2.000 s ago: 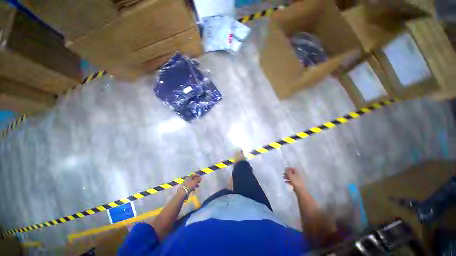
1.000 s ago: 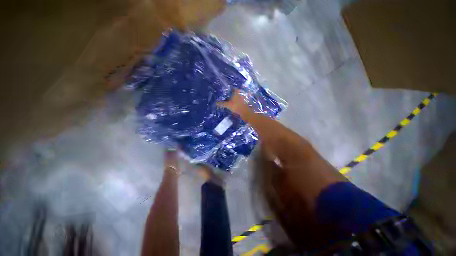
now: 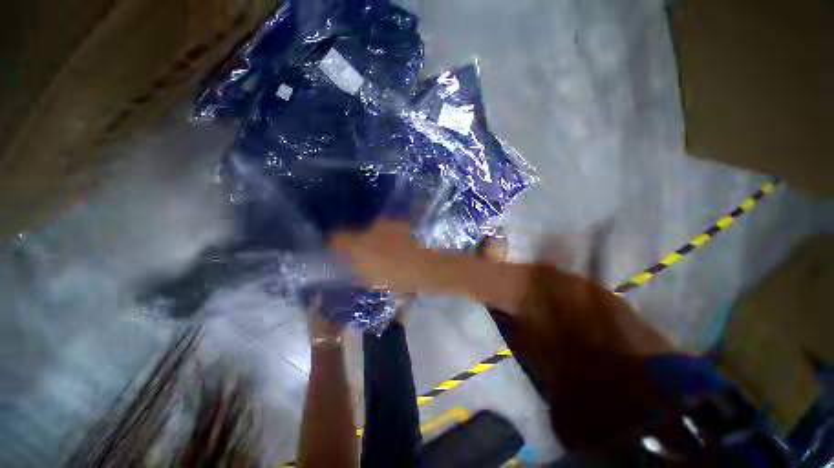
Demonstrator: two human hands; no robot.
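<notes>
Several polybagged garments [image 3: 302,137], dark navy under shiny clear film with white labels, lie in a loose pile on the floor in front of me. My left hand [image 3: 322,315], with a band at the wrist, is at the pile's near edge and holds a film-covered packet [image 3: 361,309]. My right hand [image 3: 370,251] reaches in from the right across the near part of the pile. It is blurred, and its fingers cannot be made out, so its hold is unclear. A blurred stretch of film and dark cloth extends left of my hands.
A brown carton [image 3: 754,87] stands at the upper right, and brown cardboard [image 3: 59,110] fills the upper left. Yellow-black tape [image 3: 700,247] runs across the grey floor. My legs are below the pile, and long dark hair hangs at the lower left. More brown cardboard is at right.
The garments are now spread and overlapped, with more labels showing. My left hand has come onto the near packet. My right hand has moved from the pile's middle towards me.
</notes>
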